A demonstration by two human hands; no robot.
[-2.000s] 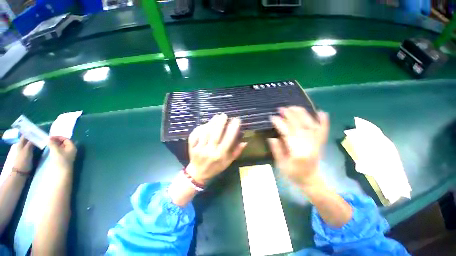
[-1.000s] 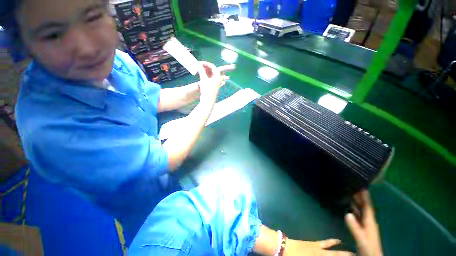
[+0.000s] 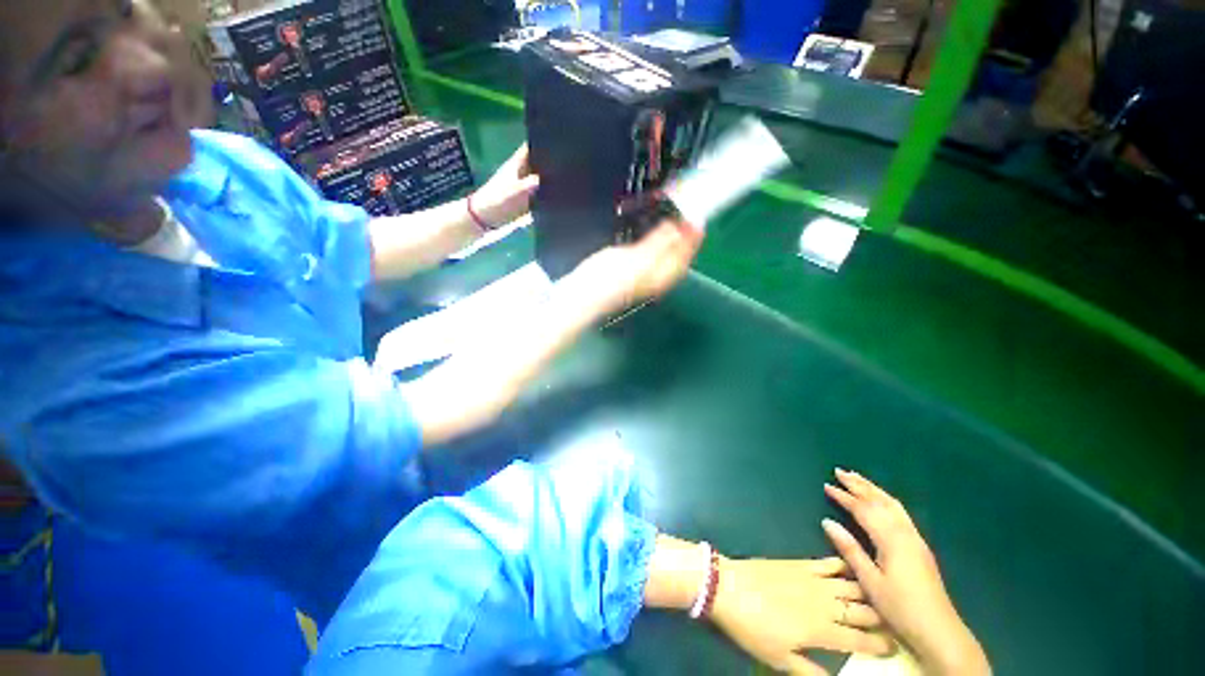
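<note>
My left hand [image 3: 780, 608], with a bracelet at the wrist, is low in the view, palm down with its fingers spread. My right hand [image 3: 905, 574] overlaps its fingertips; its fingers are extended and it holds nothing visible. A pale label sheet [image 3: 883, 664] shows partly beneath my hands, cut off by the bottom edge. The black retail box [image 3: 575, 172] stands upright at upper centre, away from my hands. A co-worker's hands are at it, one on its left side and one in front with a blurred white strip [image 3: 733, 172].
The co-worker in a blue smock [image 3: 198, 330] fills the left side. Printed black boxes [image 3: 317, 79] are stacked behind. A long white strip [image 3: 463, 317] lies under the co-worker's arm. A green post [image 3: 932, 119] and green rail [image 3: 1004, 271] stand beyond the dark-green bench [image 3: 740, 383].
The black box has left my right hand, moved left to the co-worker and now stands on end. My right hand has drawn back over my left. The co-worker's white strip has moved right.
</note>
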